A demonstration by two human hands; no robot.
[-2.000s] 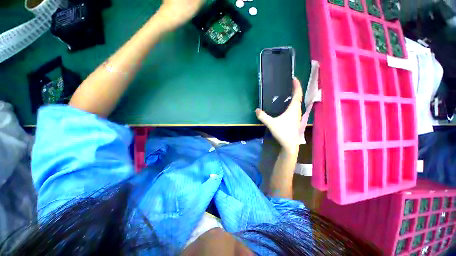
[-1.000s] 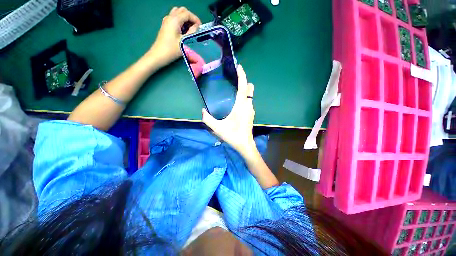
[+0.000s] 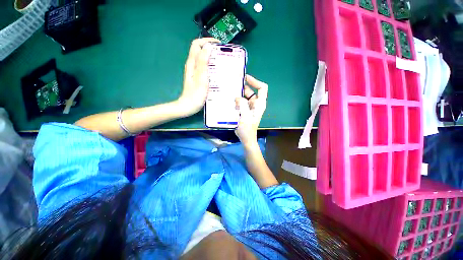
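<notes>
The smartphone is upright in front of me with a lit, pale screen showing lines of text. My left hand holds its left edge, with the fingers at the upper left corner. My right hand is at the lower right edge, with the thumb over the screen and other fingers at the side. A black housing with a green circuit board in it lies just beyond the phone's top.
Another black housing with a board and a pale strip lies at left. Black units and a label roll are at upper left. White discs lie beyond the phone. A pink divided tray with hanging tape overhangs the bench at right, above stacked pink trays.
The phone has turned more upright and its screen has changed from a camera-like picture to a pale page. My left hand has moved down onto its left edge. My right thumb has come over the screen.
</notes>
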